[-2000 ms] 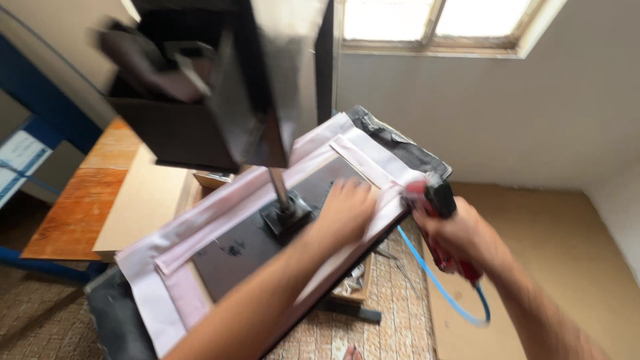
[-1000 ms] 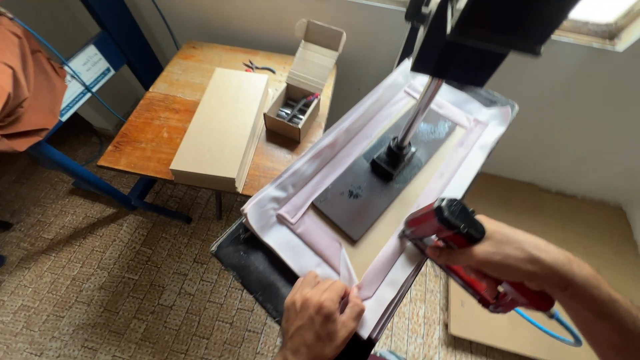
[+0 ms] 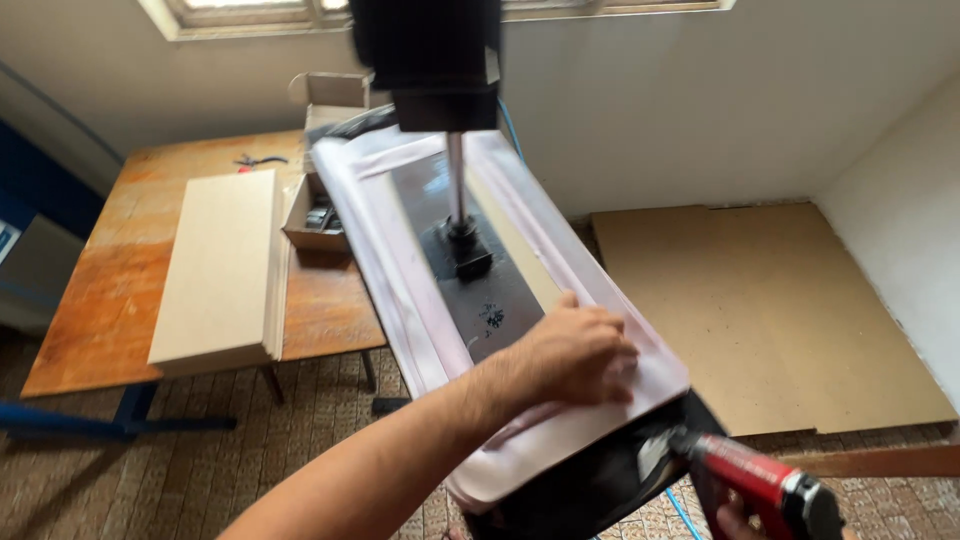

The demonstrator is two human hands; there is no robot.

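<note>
A panel wrapped in pale pink fabric [image 3: 637, 337] lies on a black-padded support, with a dark plate [image 3: 510, 300] pressed onto its middle by a metal rod [image 3: 456, 180]. My left hand [image 3: 585, 352] rests on the folded fabric near the right edge, fingers bent; blur hides whether it pinches the cloth. At the lower right, my right hand [image 3: 739, 521] grips a red pneumatic staple gun [image 3: 750, 465]. Its nose is over the black padding, beside the panel's near right corner. Most of the right hand is cut off by the frame's lower edge.
On the wooden table [image 3: 67, 322] at left are a stack of thin boards [image 3: 217, 262], pliers [image 3: 259, 160] and an open cardboard box [image 3: 319, 238] of metal pieces. A black press head [image 3: 431, 60] hangs above the panel. Brown sheets [image 3: 772, 315] lie at right; a blue hose [image 3: 682, 514] trails below.
The panel has turned, and my left hand has gone from its near corner to the folded fabric at right. The staple gun has moved from the fabric's edge to beside the near corner.
</note>
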